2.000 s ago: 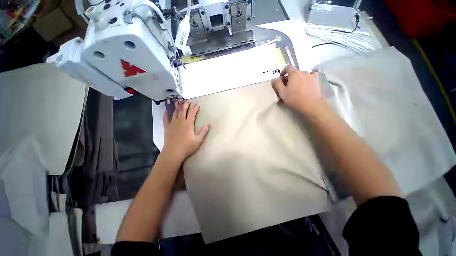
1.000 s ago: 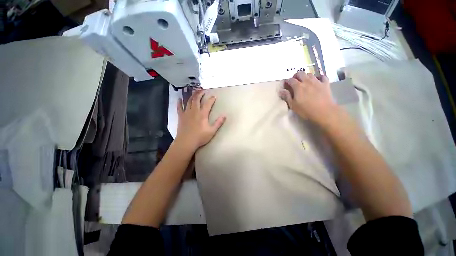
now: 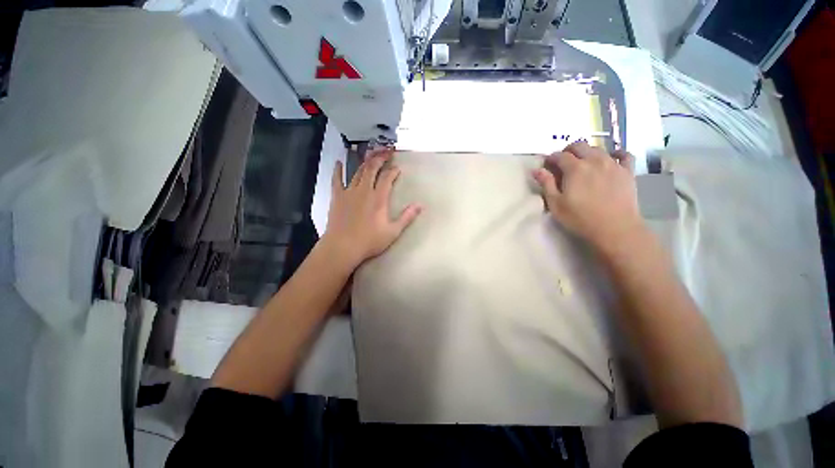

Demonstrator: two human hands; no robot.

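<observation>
A large beige garment panel (image 3: 458, 302) lies in front of the machine, its straight top edge along the white placement template (image 3: 494, 114). My left hand (image 3: 366, 212) lies flat with fingers spread on the panel's upper left corner, just below the machine head. My right hand (image 3: 591, 192) is at the upper right of the panel, its fingers bent and pressing on the top edge; whether it pinches the cloth cannot be told. The panel has soft folds near my right forearm. The needle area is mostly hidden by the white machine head (image 3: 320, 82).
Layered beige and grey-brown pieces (image 3: 110, 110) are at the left. More beige cloth (image 3: 760, 274) lies at the right, with a small grey piece (image 3: 656, 196) beside my right hand. A control panel (image 3: 742, 37), white cords (image 3: 710, 105) and the metal clamp mechanism (image 3: 499, 55) are at the back.
The camera view has shifted and turned, so the machine and panel appear straighter. Both hands stay at the panel's top corners; the right hand has shifted slightly along the edge.
</observation>
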